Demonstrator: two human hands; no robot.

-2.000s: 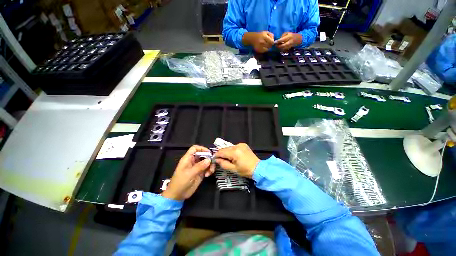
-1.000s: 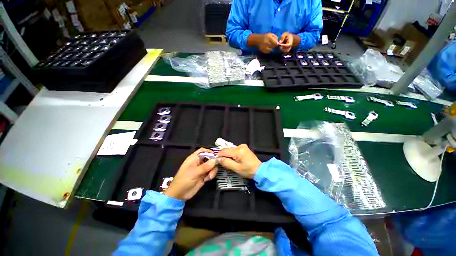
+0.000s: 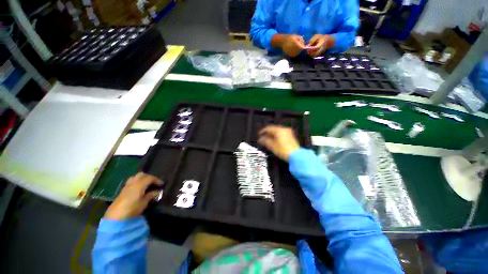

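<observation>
The black compartment tray (image 3: 213,155) lies in front of me. My left hand (image 3: 134,196) is at its front left pocket, fingertips on a silvery square module (image 3: 158,196); whether they grip it is unclear. My right hand (image 3: 278,141) is over the back right pockets, fingers bent and blurred; I cannot tell if it holds anything. A pile of narrow pale strips (image 3: 254,172) lies in a middle pocket. Two square modules (image 3: 187,193) lie in a front pocket, and several more (image 3: 182,124) stand in a column in the back left pocket.
Several joined pieces (image 3: 385,122) lie on the green belt behind bagged strips (image 3: 393,179). A paper slip (image 3: 136,143) touches the tray's left side. Stacked trays (image 3: 109,56) stand far left, a fan base (image 3: 459,176) right. A person in blue (image 3: 305,24) works opposite at another tray.
My hands have parted from above the strip pile: the left moved to the front left pocket, the right moved back and right. The small piece between them is no longer visible. The view has shifted.
</observation>
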